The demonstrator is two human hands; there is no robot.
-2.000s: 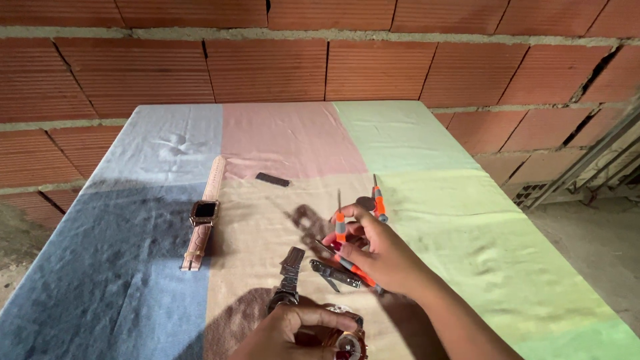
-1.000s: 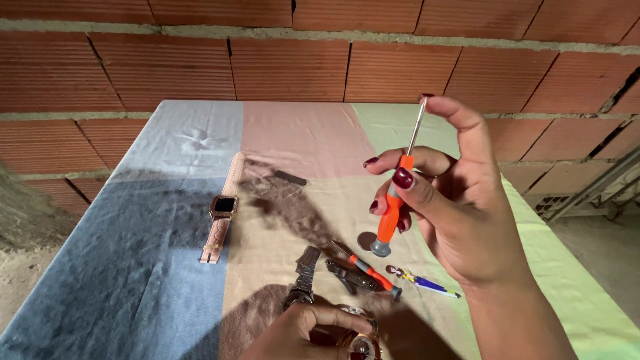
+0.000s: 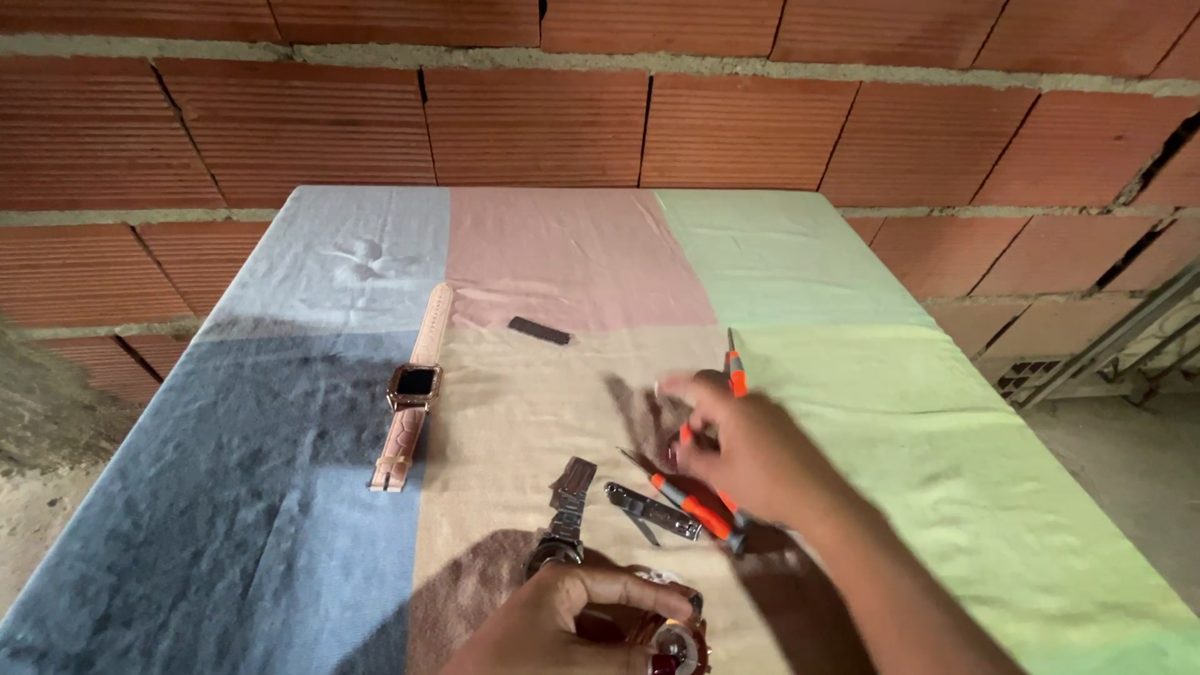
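Observation:
At the bottom centre my left hand (image 3: pixel 581 619) grips a wristwatch with a round case (image 3: pixel 677 647). Just above it a wristwatch with a metal link bracelet (image 3: pixel 570 511) lies on the cloth. My right hand (image 3: pixel 750 441), blurred, is over the right of the beige patch with an orange screwdriver, mostly hidden, in its fingers. An orange and grey screwdriver (image 3: pixel 689 502) lies beneath that hand, beside a nail clipper (image 3: pixel 653 511). Another orange screwdriver (image 3: pixel 736 370) shows beyond the hand, pointing away.
A square-cased watch with a pink strap (image 3: pixel 415 384) lies at the left. A short dark strip (image 3: pixel 539 330) rests near the middle of the cloth-covered table (image 3: pixel 562 234). A hollow-brick wall (image 3: pixel 534 131) stands behind the far edge.
My right hand, which held the screwdriver up with its tip pointing upward a second ago, has come down toward the cloth. My left hand still grips the round watch.

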